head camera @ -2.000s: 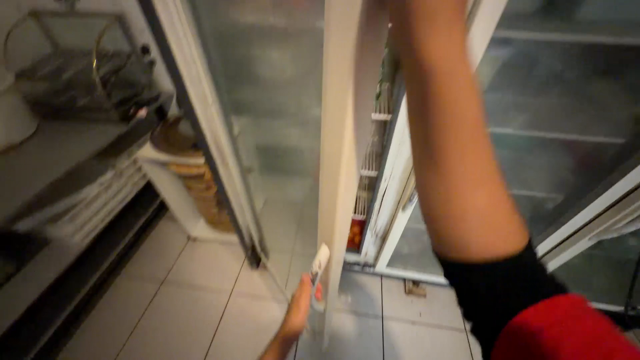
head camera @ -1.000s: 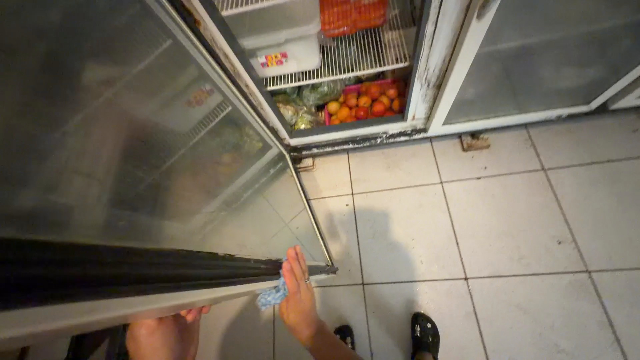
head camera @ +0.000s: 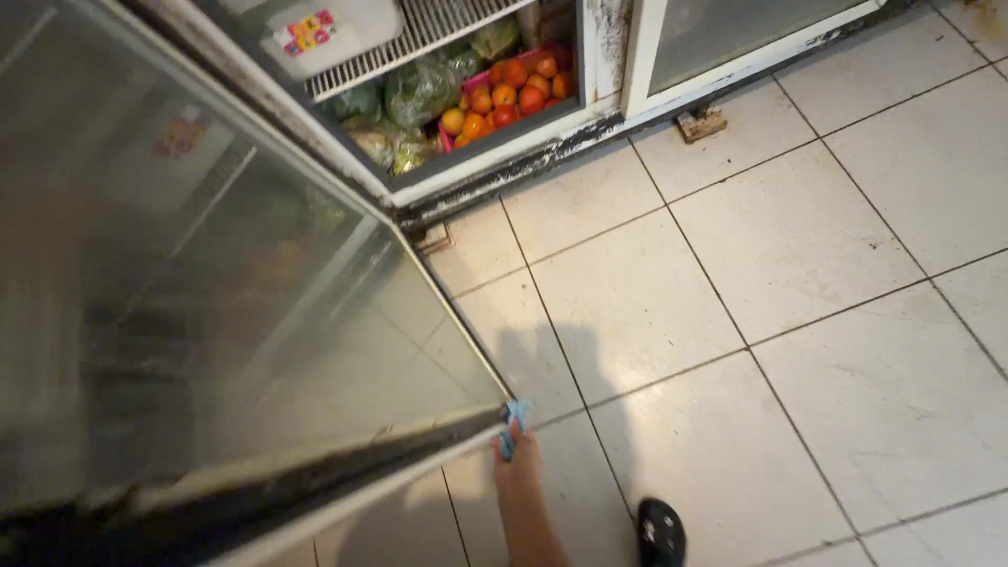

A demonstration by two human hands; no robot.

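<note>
My right hand (head camera: pixel 517 457) grips a light blue cloth (head camera: pixel 516 417) and presses it against the bottom outer corner of an open glass refrigerator door (head camera: pixel 315 315). The door is tilted across the left of the view, with a dark, dirty strip along its lower frame. My left hand is out of view. Behind the door stands the open refrigerator; its lower compartment holds oranges and tomatoes (head camera: pixel 504 98) in a pink crate, beside green vegetables in plastic bags (head camera: pixel 425 87).
A wire shelf (head camera: pixel 417 39) carries a white plastic container (head camera: pixel 331 35) with a colourful label. A second glass door (head camera: pixel 732 39) is closed. A small wooden block (head camera: pixel 701 126) lies under the cabinet. My black shoe (head camera: pixel 660 531) rests on the tiled floor (head camera: pixel 685 299).
My left hand, at the door's lower edge one second ago, has left the view. My right hand with the cloth is still at the door's corner.
</note>
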